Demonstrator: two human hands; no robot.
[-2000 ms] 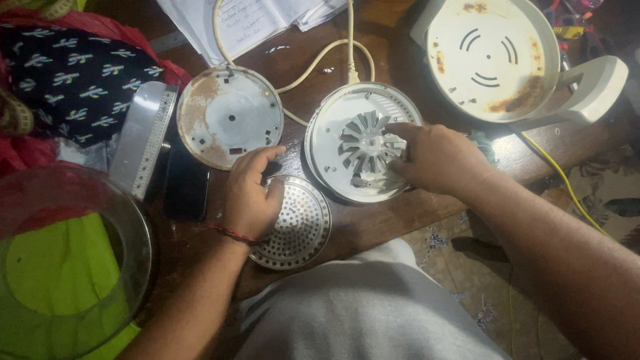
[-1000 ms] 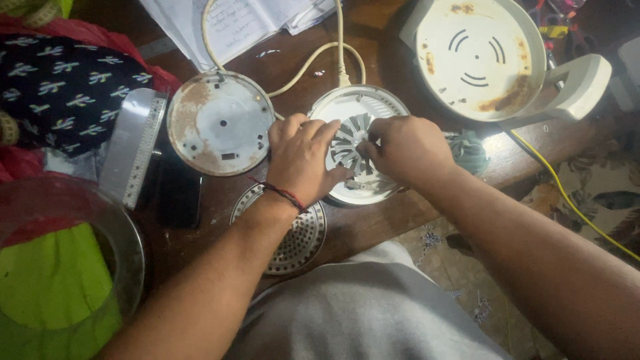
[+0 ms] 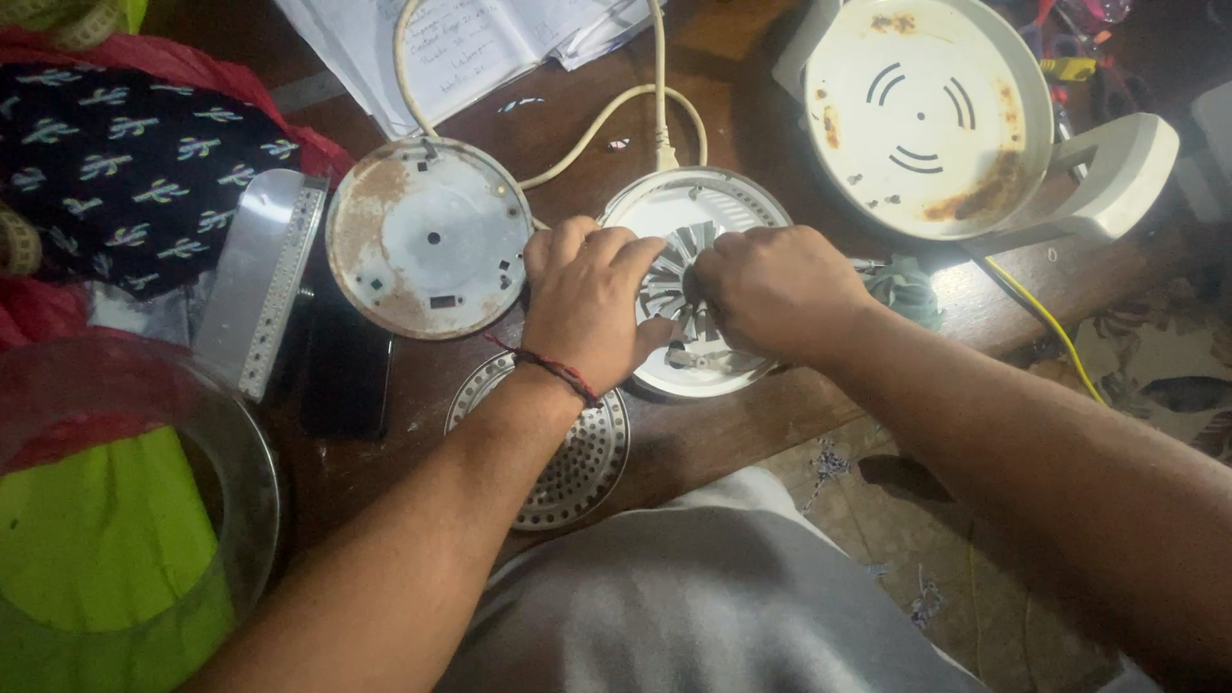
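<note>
A round white appliance base [image 3: 693, 375] with a cord plugged into its far side lies on the dark wooden table. In its middle is a metal fan wheel [image 3: 679, 274] with many blades. My left hand [image 3: 597, 294] rests over the base's left part, fingers at the wheel's left side and thumb near its lower edge. My right hand [image 3: 775, 289] has its fingers curled at the wheel's right side; the fingertips are hidden, so what they grip cannot be told. A perforated metal disc [image 3: 577, 476] lies partly under my left forearm. Left of the base lies a rust-stained metal disc [image 3: 433, 279].
A white, rust-marked housing with a handle [image 3: 924, 115] stands at the back right. An open notebook [image 3: 462, 58] and a cream cord [image 3: 597, 125] lie behind. A metal ruler-like piece [image 3: 274, 279], a black phone [image 3: 346, 371] and a clear round lid [image 3: 260, 481] are at left.
My left hand has moved right, from beside the perforated disc onto the base by the fan wheel. My right hand was open over the wheel and is now curled at its right side.
</note>
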